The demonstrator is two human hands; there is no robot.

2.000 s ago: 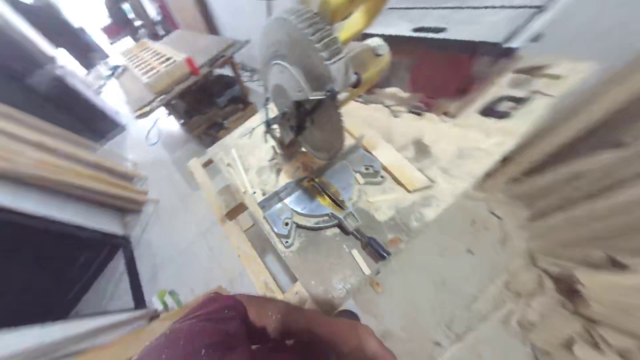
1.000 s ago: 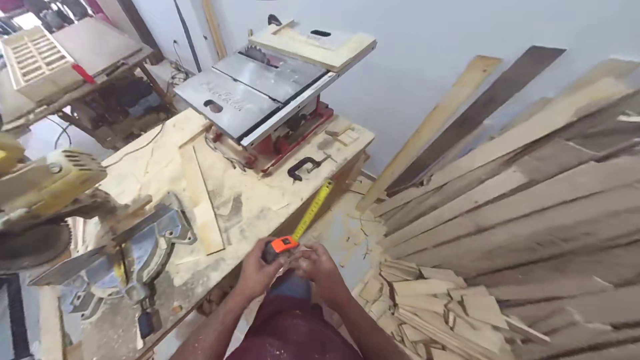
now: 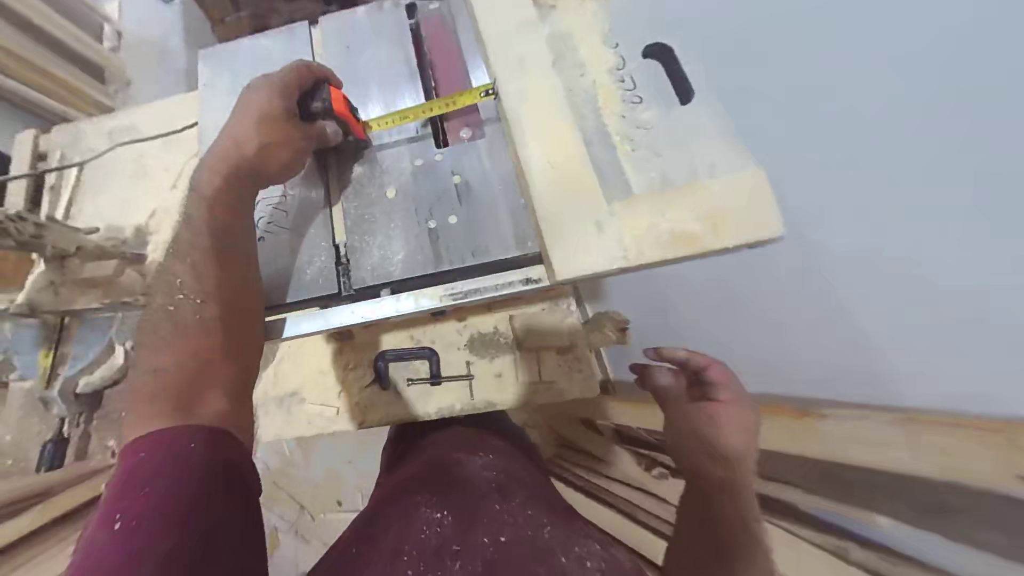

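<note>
My left hand (image 3: 276,120) grips an orange and black tape measure (image 3: 340,114) above the metal top of a table saw (image 3: 472,200). The yellow tape blade (image 3: 428,110) spans the saw's red throat plate (image 3: 450,72), and its end hook meets the edge of a wooden board (image 3: 560,152) fixed along the right side. No saw blade can be made out in the slot. My right hand (image 3: 704,404) hangs with bent fingers and nothing in it, to the right of the wooden bench corner. A black C-clamp (image 3: 408,356) lies on the bench below the saw's front rail.
A wooden bench (image 3: 480,344) carries the saw. At the left are a cable (image 3: 104,152), wood scraps (image 3: 64,240) and part of a miter saw (image 3: 80,376). Long boards (image 3: 880,496) lie at the lower right beside a pale wall (image 3: 896,200).
The view has moved close to the table saw. Both hands were together at the tape measure; now my left hand holds it over the saw and my right hand is apart from it.
</note>
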